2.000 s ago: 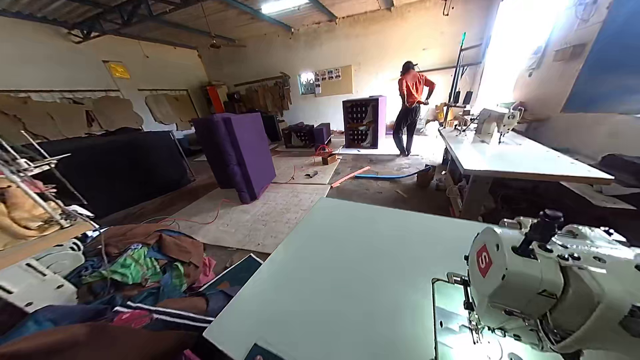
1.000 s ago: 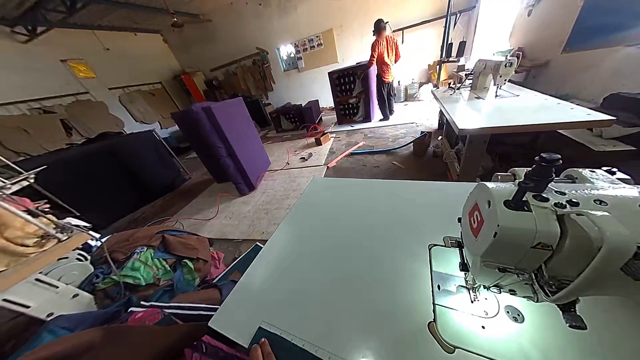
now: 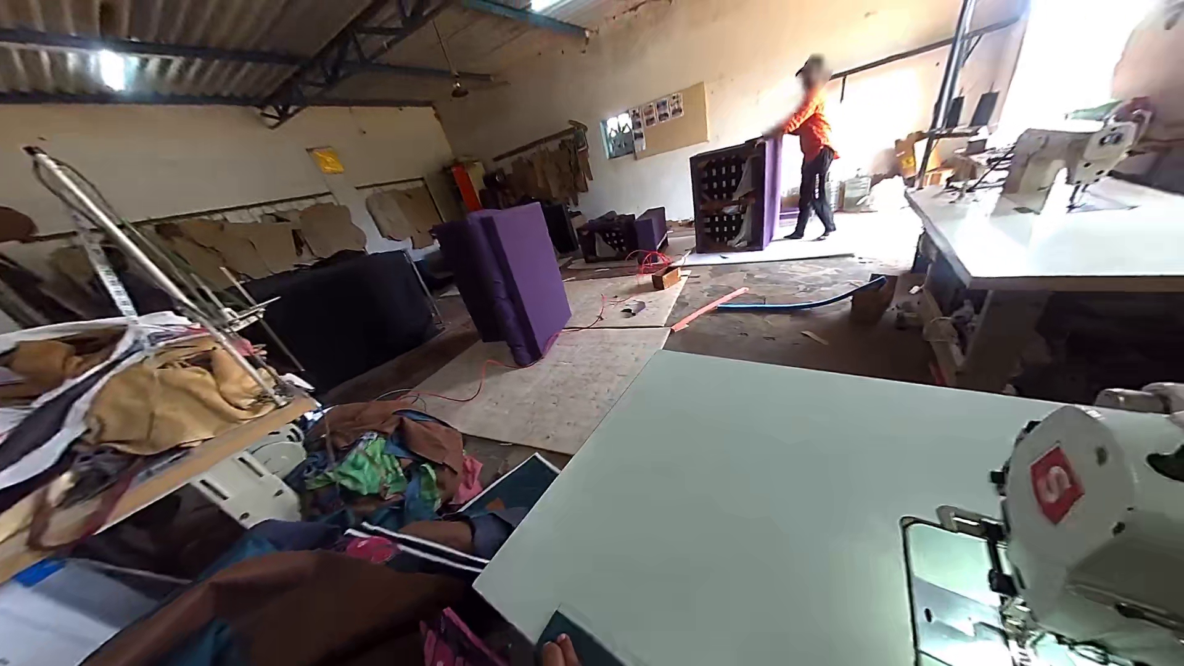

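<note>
At the bottom edge, fingertips of one hand (image 3: 559, 651) rest on a dark teal piece (image 3: 583, 638) at the near corner of the pale green table (image 3: 740, 481). Which hand they belong to cannot be told, and the rest of it is out of frame. To the right stands a white industrial sewing machine (image 3: 1064, 518), its lamp lighting the metal needle plate (image 3: 962, 592). Brown fabric (image 3: 296, 610) lies bunched at the lower left, beside the table.
Piled cloth (image 3: 388, 462) lies left of the table. Beyond are an upright purple upholstered piece (image 3: 518, 277), red cable and a wooden box (image 3: 666, 277) on the floor. A person in orange (image 3: 812, 139) stands by another purple frame (image 3: 735, 199). A second sewing table (image 3: 1064, 250) stands right.
Fingertips and the dark teal piece remain at the table's near corner, where the fingertips were not visible two seconds ago. The person in orange has moved to the purple frame. The view has turned left.
</note>
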